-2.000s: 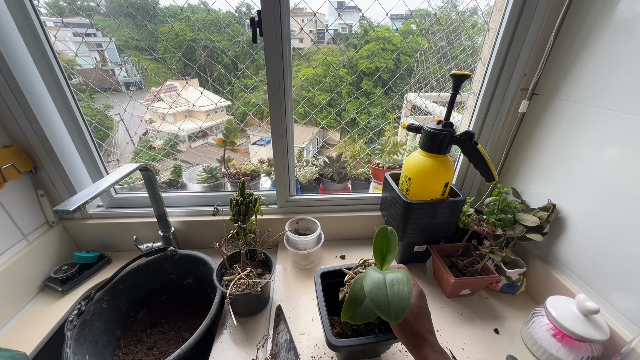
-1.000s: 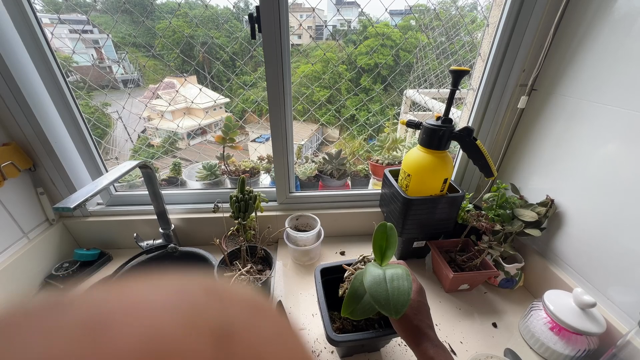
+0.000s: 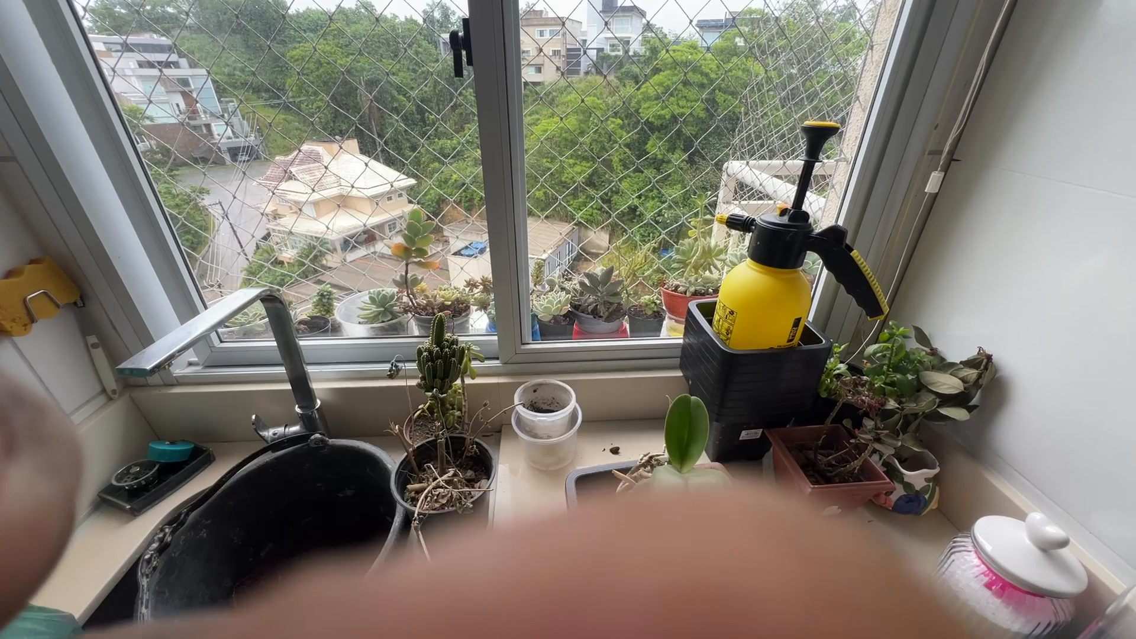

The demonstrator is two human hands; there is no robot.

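Observation:
Large and blurred, skin that appears to be my left hand [image 3: 550, 568] fills the bottom of the head view close to the lens; its fingers cannot be made out. More blurred skin shows at the left edge. Behind it, an orchid with an upright green leaf [image 3: 687, 433] stands in a black square pot [image 3: 581, 484], mostly covered. A sliver of my right hand [image 3: 715, 472] seems to show beside the leaf; its grip is hidden. To the left are a potted cactus [image 3: 439, 364] and a large black bucket [image 3: 275, 497] with a dark inside.
Stacked clear plastic pots [image 3: 546, 435] stand by the window ledge. A yellow pressure sprayer [image 3: 761, 302] sits in black square pots [image 3: 750, 382]. A terracotta-coloured planter [image 3: 830, 466] and a lidded jar [image 3: 1012, 568] are at right. A faucet [image 3: 288, 355] rises behind the bucket.
Blurred skin has come in close to the lens, first low at left, and now spreads across the bottom over the orchid's pot and most of my right hand, which was beside the plant.

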